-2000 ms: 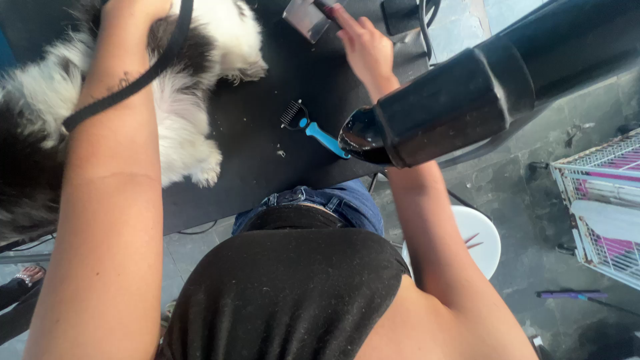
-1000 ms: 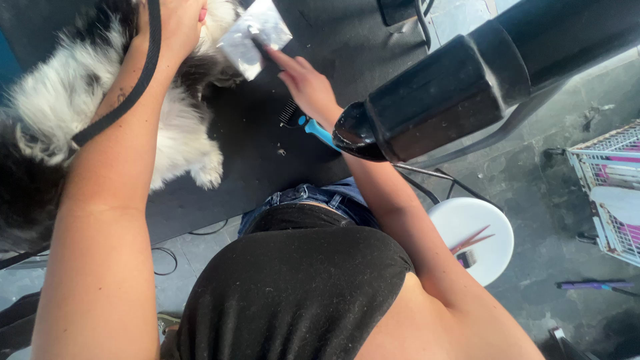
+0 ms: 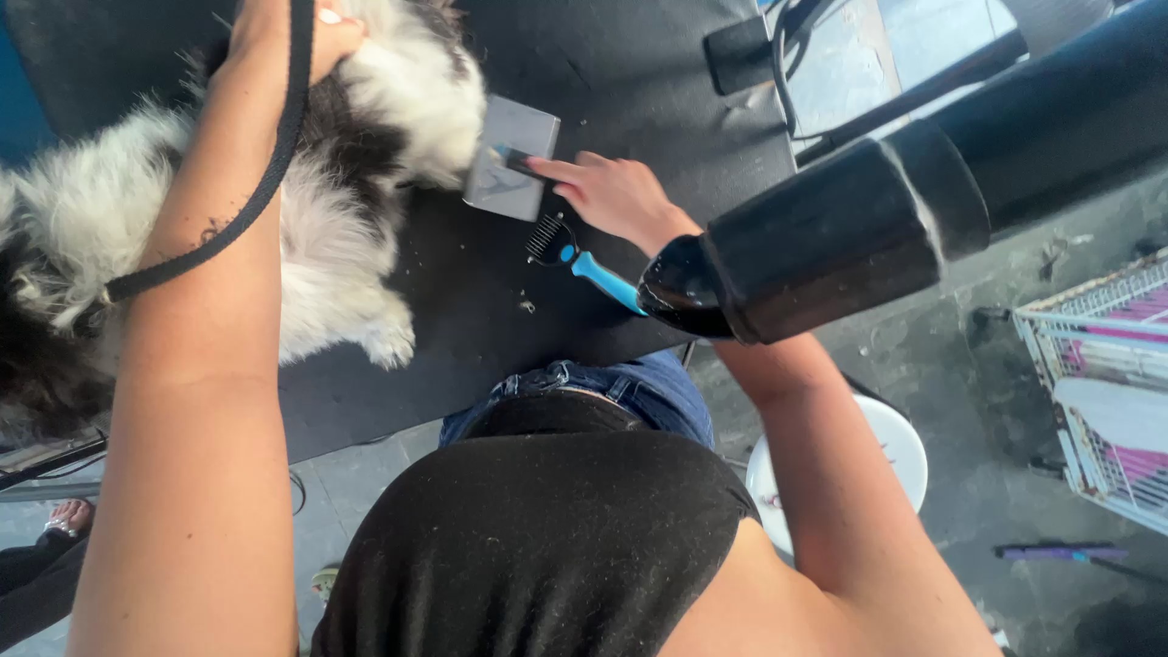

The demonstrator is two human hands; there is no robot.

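A black-and-white long-haired dog (image 3: 338, 246) lies on the black grooming table (image 3: 584, 82) at the left. My left hand (image 3: 333, 41) rests in the fur near its head, fingers curled; a black strap loop (image 3: 260, 196) crosses that forearm. My right hand (image 3: 616, 192) holds the dark handle of a slicker brush (image 3: 511, 164), whose broad pale rectangular head lies beside the white fur. A blue-handled dematting rake (image 3: 607, 278) lies on the table just below my right hand, its teeth to the left. The black dryer nozzle (image 3: 698, 287) covers its handle end and part of my right forearm.
A thick black dryer hose (image 3: 858, 219) runs in from the upper right. A white round stool (image 3: 881, 456) stands beside my right arm. A white wire cart (image 3: 1104, 392) is at the far right, and a purple object (image 3: 1063, 553) lies on the floor. Another person's foot (image 3: 68, 518) shows lower left.
My right hand and the brush have moved down from the upper part of the table, and the brush head has changed its tilt. My left hand remains at the dog.
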